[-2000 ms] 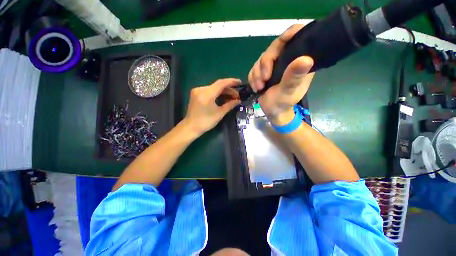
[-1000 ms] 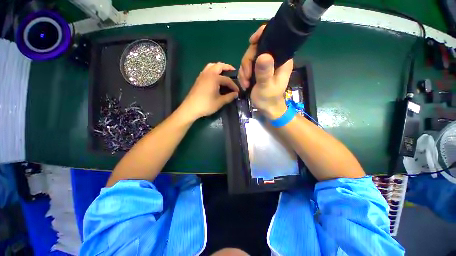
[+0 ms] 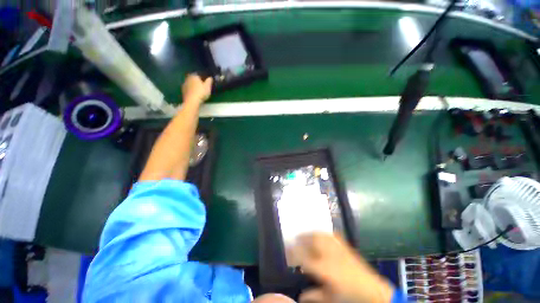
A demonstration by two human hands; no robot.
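Note:
The device point(image 3: 305, 210) with its bright silver-white rectangle and green patch lies in the black fixture point(image 3: 268, 219) in front of me. My right hand point(image 3: 325, 260) is blurred over the lower end of the device; whether it grips anything is hidden. My left hand point(image 3: 196, 89) reaches far forward to the near left corner of a second black fixture point(image 3: 256, 57), which holds another device point(image 3: 228, 54) beyond the white rail. Its fingers are at the fixture's edge. The electric screwdriver point(image 3: 407, 109) hangs tip down at the upper right.
My left arm partly covers the black parts tray point(image 3: 207, 171) and round screw dish point(image 3: 199, 148). A purple-ringed object point(image 3: 92, 116) and stacked white trays point(image 3: 29, 171) stand left. A black box point(image 3: 449, 198) and white fan point(image 3: 515, 213) are right. Another device point(image 3: 488, 68) lies far right.
The right hand has released the screwdriver and moved down to the device's lower end. The left hand has left the device's top and reached forward to the far fixture. The view has shifted forward.

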